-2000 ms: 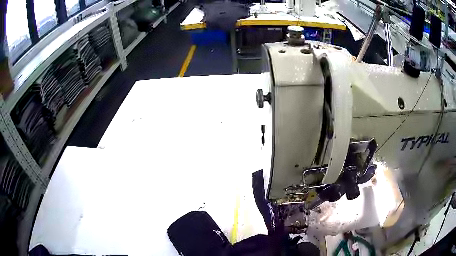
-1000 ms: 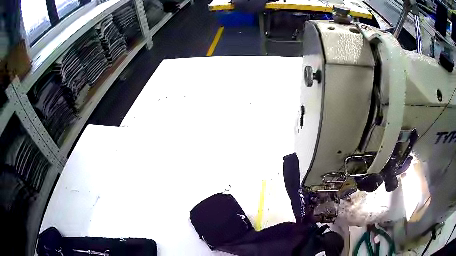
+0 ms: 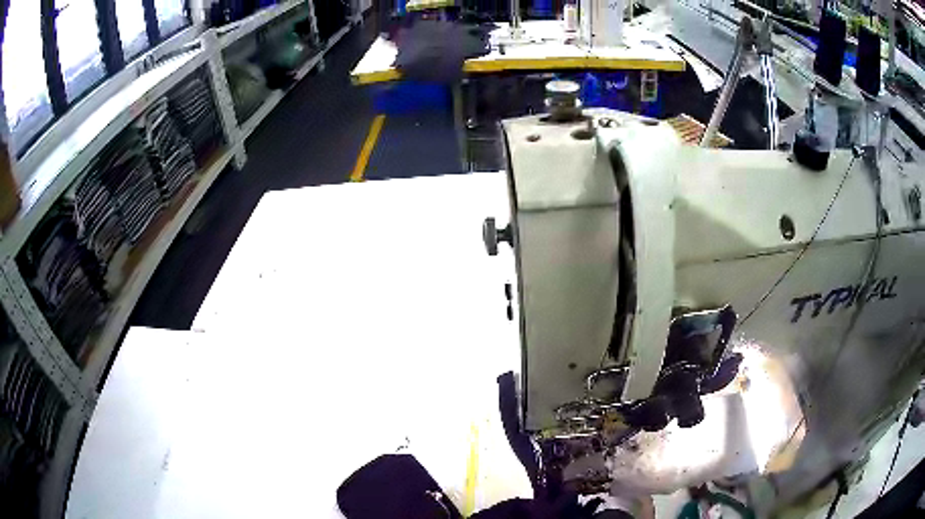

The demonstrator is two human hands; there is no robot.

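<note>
A dark cloth piece (image 3: 396,487) lies on the white machine table at the bottom edge, partly cut off. More dark cloth (image 3: 538,507) lies beside it, below the needle area. A narrow dark strip (image 3: 514,421) stands up against the left side of the cream sewing machine (image 3: 568,274), marked TYPICAL. The presser foot and needle area (image 3: 578,456) is small and unclear. A black knobbed attachment (image 3: 674,400) sits beside it. Neither of my hands can be made out; a small pale patch at the bottom edge near the cloth is too unclear to name.
The white table (image 3: 335,294) carries a yellow tape line (image 3: 472,466). Green looped scissor handles (image 3: 715,504) lie by the machine base. Shelves with stacked dark pieces (image 3: 122,188) run along the left. Another yellow-edged table (image 3: 568,61) stands behind, with a blue crate (image 3: 416,96) below.
The view has swung up and right since one second ago, so the machine sits lower and further left. The dark piece at the bottom left has left the picture.
</note>
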